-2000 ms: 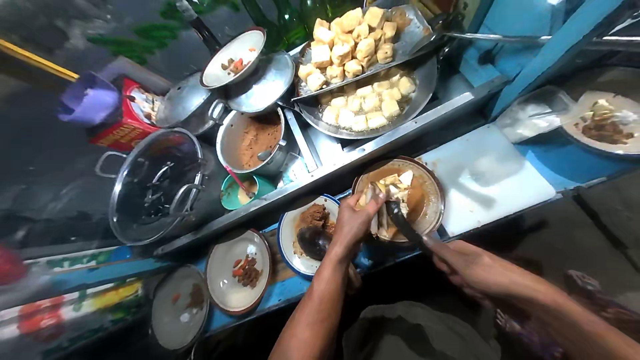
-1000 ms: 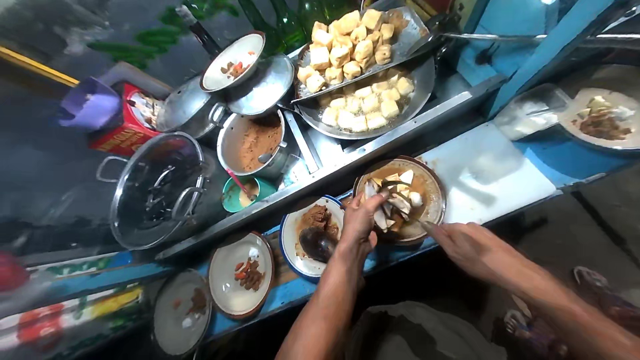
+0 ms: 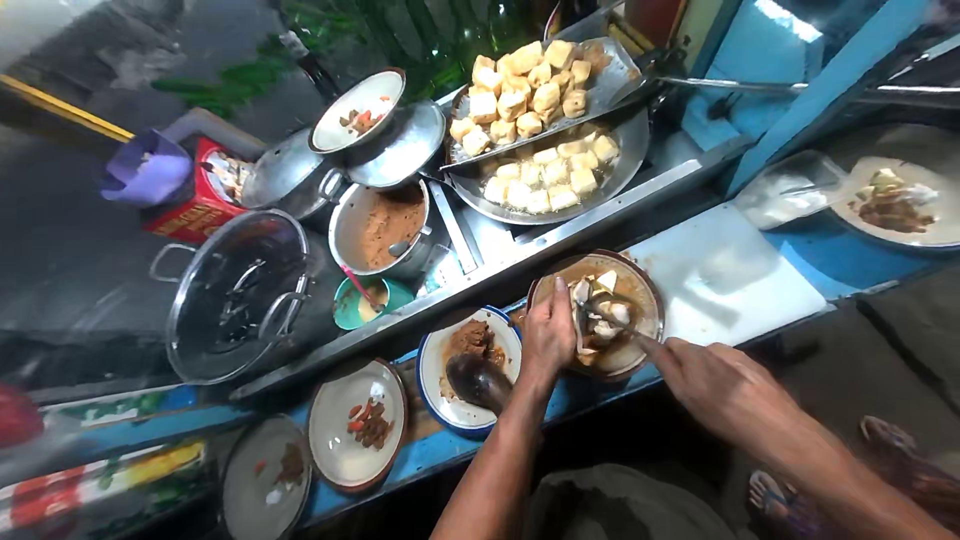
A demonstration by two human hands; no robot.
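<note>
A brown-rimmed plate holds brown sauce and pale food pieces. Over its left side my left hand grips a piece of food, partly hidden by the fingers. My right hand is closed around the handle of a metal utensil, whose far end lies among the pieces; its exact kind is hard to tell. Left of my left hand, a blue-rimmed plate carries brown paste and a dark rounded pestle or spoon.
Behind stand a wok of frying tofu, a tray of fried tofu, a pot of brown sauce and a glass-lidded pot. A white board lies right; more plates sit left. Sandalled feet show lower right.
The utensil in my right hand has changed angle and now reaches into the food on the plate. My left hand has stayed at the plate's left side.
</note>
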